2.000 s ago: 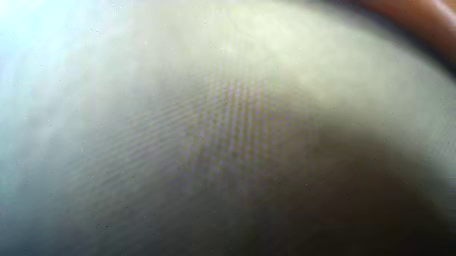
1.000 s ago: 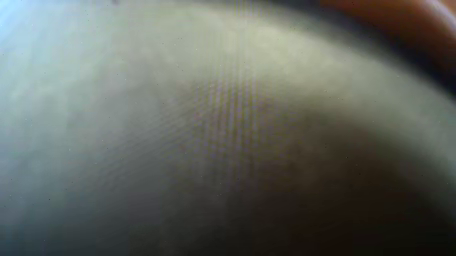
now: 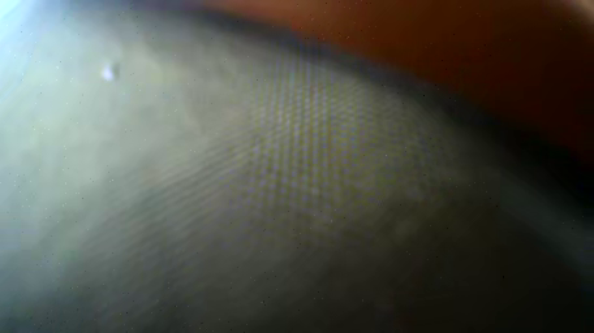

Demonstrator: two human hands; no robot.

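Note:
A blurred, pale grey-green woven surface (image 3: 195,149), which looks like cloth very close to the camera, fills most of the view. It is lighter at the left and falls into dark shadow at the lower right. A dark edge runs along its top and down to the right. Beyond that edge is a smooth orange-brown area (image 3: 456,45), too blurred to name. Neither my left hand nor my right hand can be made out.
A small bright white spot (image 3: 110,71) shows on the pale surface at the upper left. A bright bluish glow lies at the top left corner. Nothing of the workplace can be made out.
The orange-brown area now covers much more of the top right. The dark edge has moved down and to the left. The white spot has appeared at the upper left.

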